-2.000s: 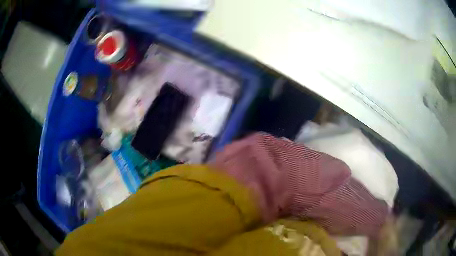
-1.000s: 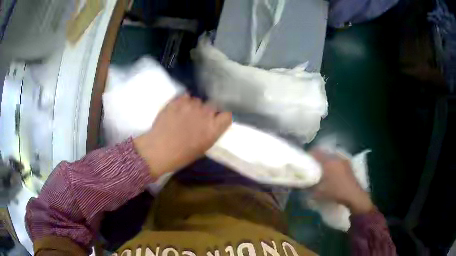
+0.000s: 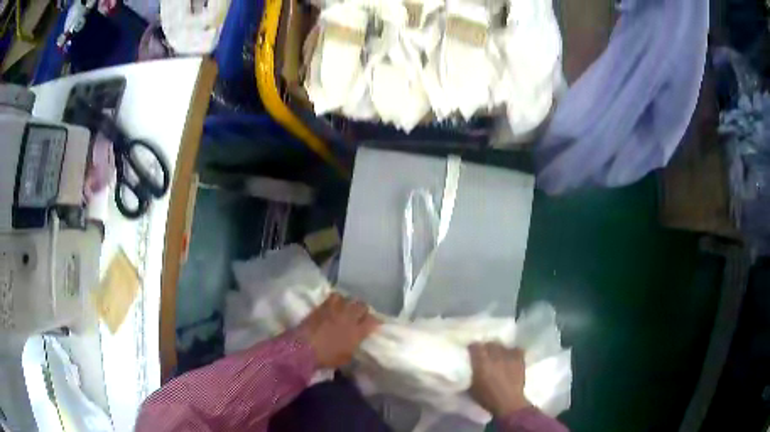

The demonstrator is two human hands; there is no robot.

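Note:
My left hand [image 3: 339, 329] and my right hand [image 3: 498, 375] both grip a gathered bunch of white cut pieces [image 3: 422, 354] at the lower middle. The bunch lies across the near edge of a grey board [image 3: 485, 240]. White cloth spreads out beyond both hands. A thin white tie strip [image 3: 446, 207] lies looped on the board, its lower end reaching the bunch. The fingertips under the cloth are hidden.
The sewing machine [image 3: 42, 245], black scissors [image 3: 135, 173] and a tan ticket [image 3: 118, 288] are on the white table at left. White tied bundles [image 3: 401, 76] are heaped beyond the board. Lavender cloth [image 3: 633, 101] hangs at upper right. A yellow bar [image 3: 268, 80] is upper left.
The view has swung from the blue bin to the grey board. Since one second ago, my hands have moved from a folded white piece in the air to the bunch at the board's near edge.

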